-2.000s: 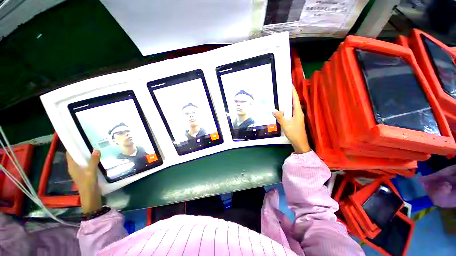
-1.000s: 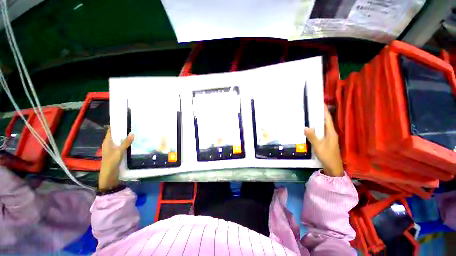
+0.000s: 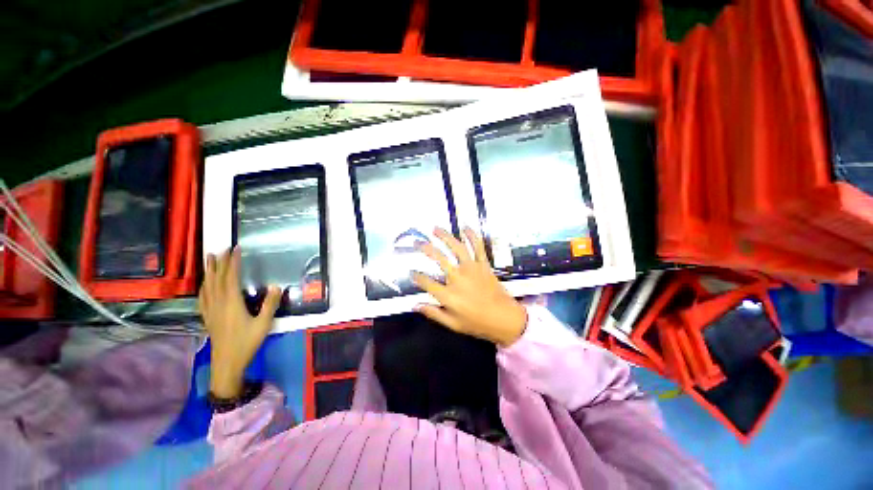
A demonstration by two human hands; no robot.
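A white three-slot foam tray [image 3: 337,153] lies on the green bench, tilted up to the right. It holds a left tablet [image 3: 279,230], a middle tablet [image 3: 394,191] and a right tablet [image 3: 531,182], all with bright screens and orange patches visible on the outer two. My left hand [image 3: 232,311] is over the tray's lower left corner, its thumb at the left tablet's lower edge. My right hand [image 3: 469,292] is spread over the lower right of the middle tablet, fingers apart, hiding its corner. Neither hand grips anything.
A red three-slot tray [image 3: 469,72] with dark tablets sits behind on a white tray. A red single-slot tray [image 3: 182,206] is at left, beside hanging white cables [image 3: 57,263]. A tall red tray stack [image 3: 742,144] stands at right. More trays lie low at right. A pink sleeve [image 3: 105,397] shows at left.
The white tray was held up by both ends and is now down on the bench. My right hand has left its right end and moved left over the middle tablet. The screens' picture has changed.
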